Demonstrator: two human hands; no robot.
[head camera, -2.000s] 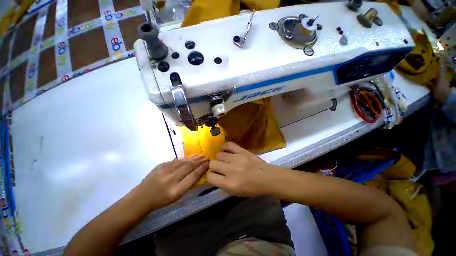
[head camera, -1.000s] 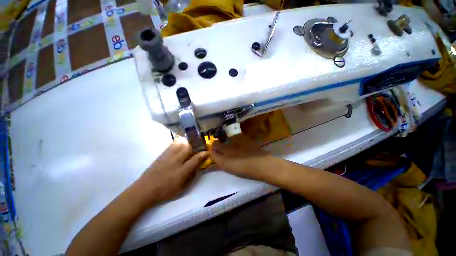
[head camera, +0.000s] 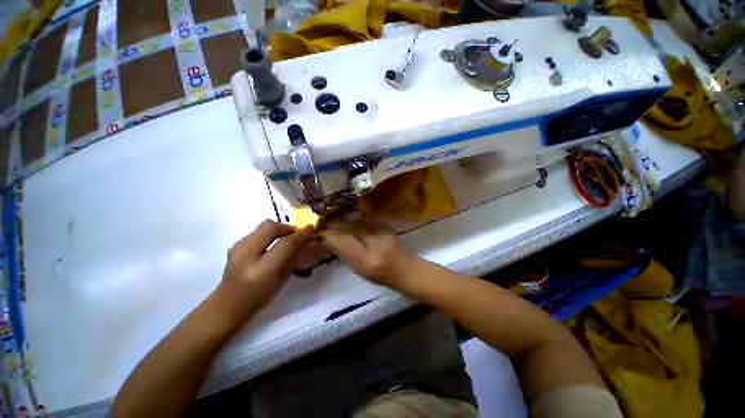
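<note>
A mustard-yellow garment piece (head camera: 421, 194) lies under the arm of the white sewing machine (head camera: 457, 102), with its near edge bunched at the needle area. My left hand (head camera: 260, 255) pinches the cloth's near edge just in front of the presser foot area. My right hand (head camera: 369, 249) is close beside it, with its fingers on the folded cloth right of the needle. The needle and foot are hidden behind the take-up guard (head camera: 303, 170), the cloth and my fingers. Lamp light falls on the cloth at the left.
Scissors with red-orange handles (head camera: 600, 173) lie at the table's right end. The control panel (head camera: 604, 114) is on the machine head. Yellow cloth (head camera: 351, 28) lies behind the machine, and more yellow pieces (head camera: 645, 343) hang at lower right by a blue support (head camera: 600, 290).
Over two seconds both hands moved away from me, towards the needle, with the cloth. The near edge is now folded and bunched. The left fingers are more bent, and the view has shifted slightly.
</note>
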